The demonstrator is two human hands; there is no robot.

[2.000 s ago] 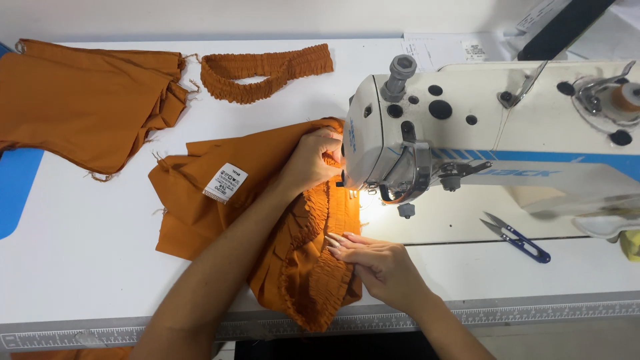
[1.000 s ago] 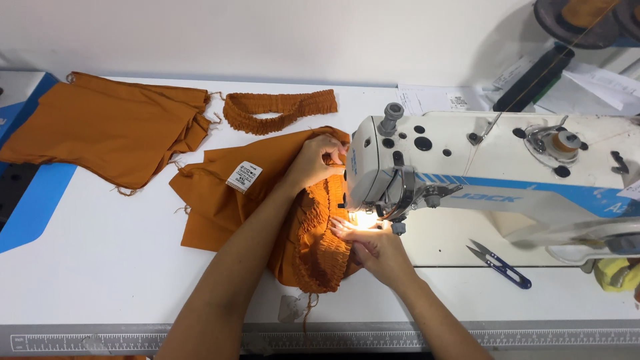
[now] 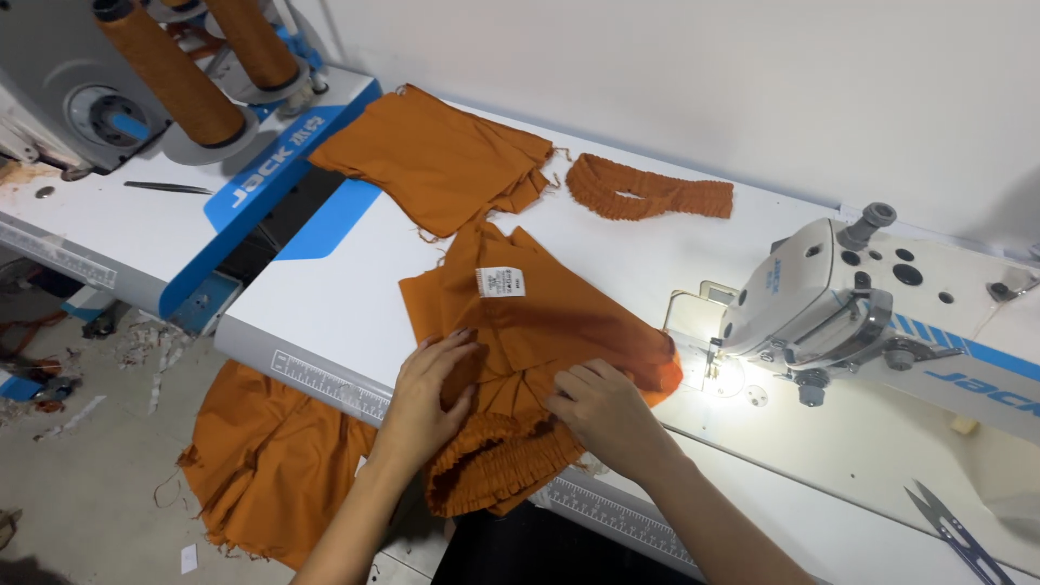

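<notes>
A rust-orange garment (image 3: 544, 317) with a white care label (image 3: 500, 282) lies across the front of the sewing table. Its gathered elastic waistband (image 3: 504, 463) hangs over the table edge, its opening toward me. My left hand (image 3: 435, 398) rests on the garment's left side, fingers spread and thumb apart. On the right, my right hand (image 3: 601, 406) has its fingers curled on the cloth just above the waistband; its fingertips pinch a fold. The garment's right end lies just left of the lit needle area of a Jack sewing machine (image 3: 821, 309), clear of the presser foot (image 3: 713, 357).
Behind lie stacked orange fabric pieces (image 3: 447, 154) and a loose gathered band (image 3: 642, 191). Thread snips (image 3: 959, 528) are at the lower right. Orange thread cones (image 3: 179, 81) and another machine (image 3: 73, 73) stand at the left. More orange cloth (image 3: 268, 463) hangs below the table's ruled edge (image 3: 325, 386).
The garment and both hands have moved left and toward me, away from the needle. The waistband, beside the presser foot before, is now at the table's front edge. The view has swung left.
</notes>
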